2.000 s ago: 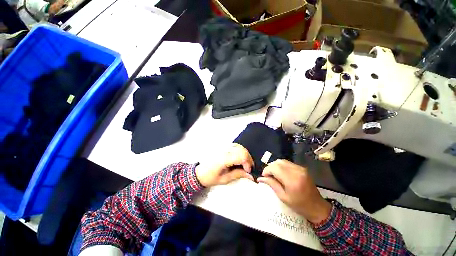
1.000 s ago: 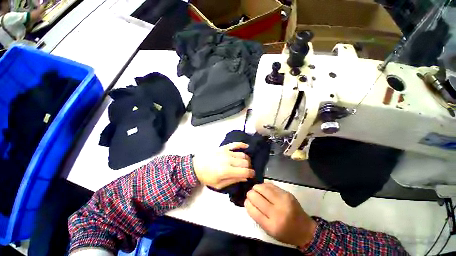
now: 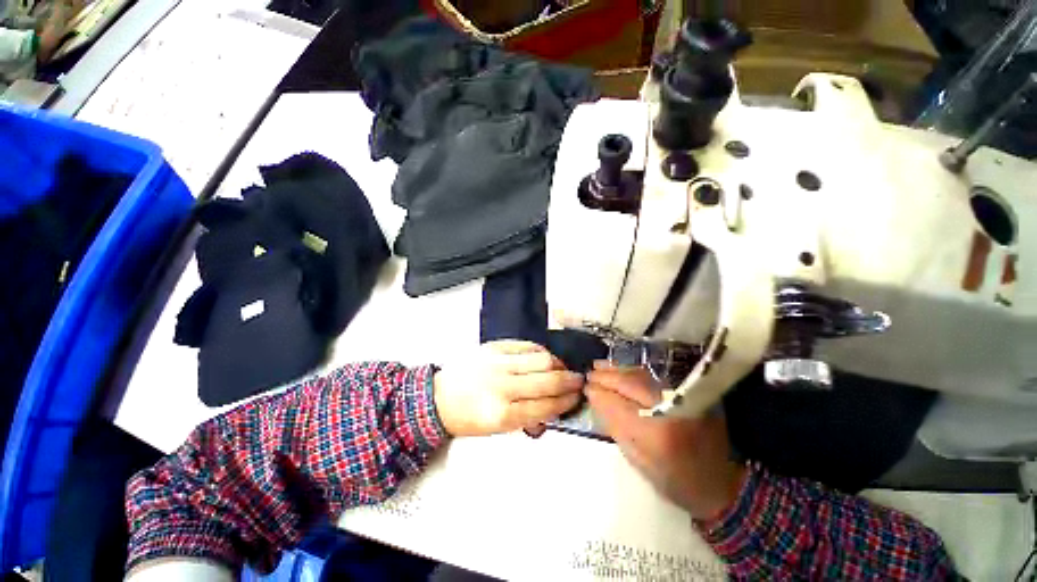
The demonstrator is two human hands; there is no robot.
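A black cloth piece (image 3: 514,305) lies at the left end of the cream-white sewing machine head (image 3: 864,216). Part of it is hidden by the head and by my fingers. My left hand (image 3: 508,388) presses on the cloth with bent fingers, just left of the needle area. My right hand (image 3: 665,438) has its fingertips at the cloth's edge close to the presser foot, partly behind the curved guard. The two hands' fingertips nearly meet. The needle tip cannot be made out.
A stack of black pieces (image 3: 264,341) with pale tags lies at the left. A dark grey cloth pile (image 3: 472,193) is behind my left hand. A blue crate (image 3: 85,301) stands far left. More black cloth (image 3: 828,438) lies under the machine arm. Cardboard boxes (image 3: 813,51) are behind.
The black piece and both hands have moved from the open table to the needle area. The view has come closer to the machine, so the head looks larger.
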